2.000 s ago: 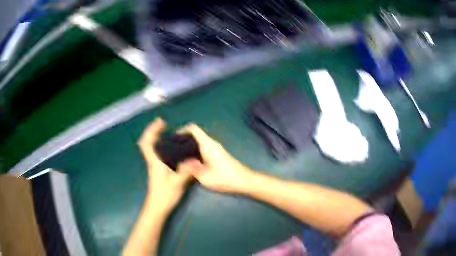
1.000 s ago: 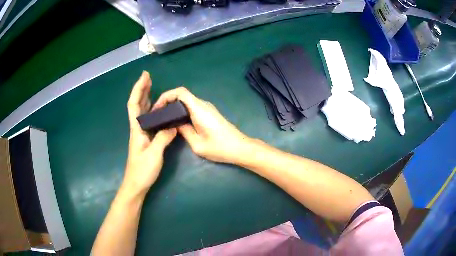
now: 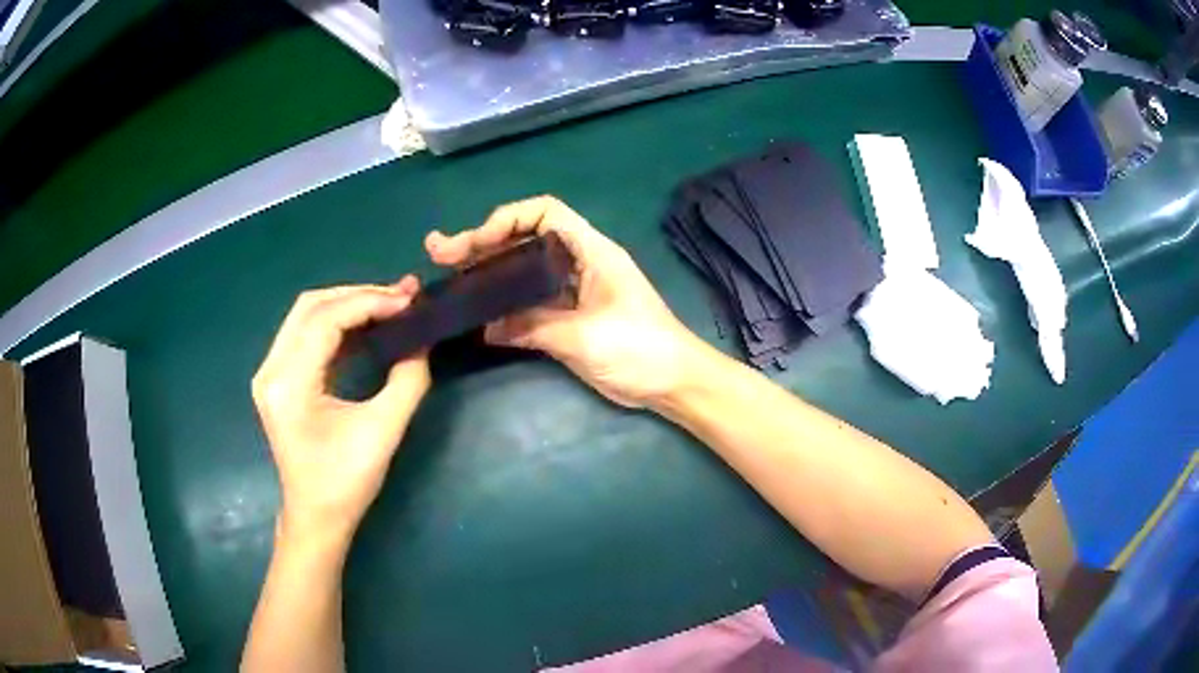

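Observation:
A stack of black cards [image 3: 463, 305] is held edge-up between my two bare hands above the green bench top; it is slightly blurred. My left hand [image 3: 345, 394] grips its left end, thumb below and fingers above. My right hand [image 3: 585, 309] grips its right end. A loose pile of black cards [image 3: 789, 237] lies fanned on the bench to the right. The long white carton [image 3: 125, 493] at the far left stands open and holds a black row inside.
A white strip [image 3: 894, 197] and crumpled white cloth [image 3: 927, 335] lie right of the pile. Beyond are a limp white cloth [image 3: 1026, 256], a thin white stick [image 3: 1106, 270] and a blue bin [image 3: 1068, 161] with a bottle. A plastic-lined tray [image 3: 631, 86] holds black parts at the back.
The black stack has gone from compact between my close hands to a longer shape held at both ends. My left hand has moved left and closed round its end. The view has shifted slightly.

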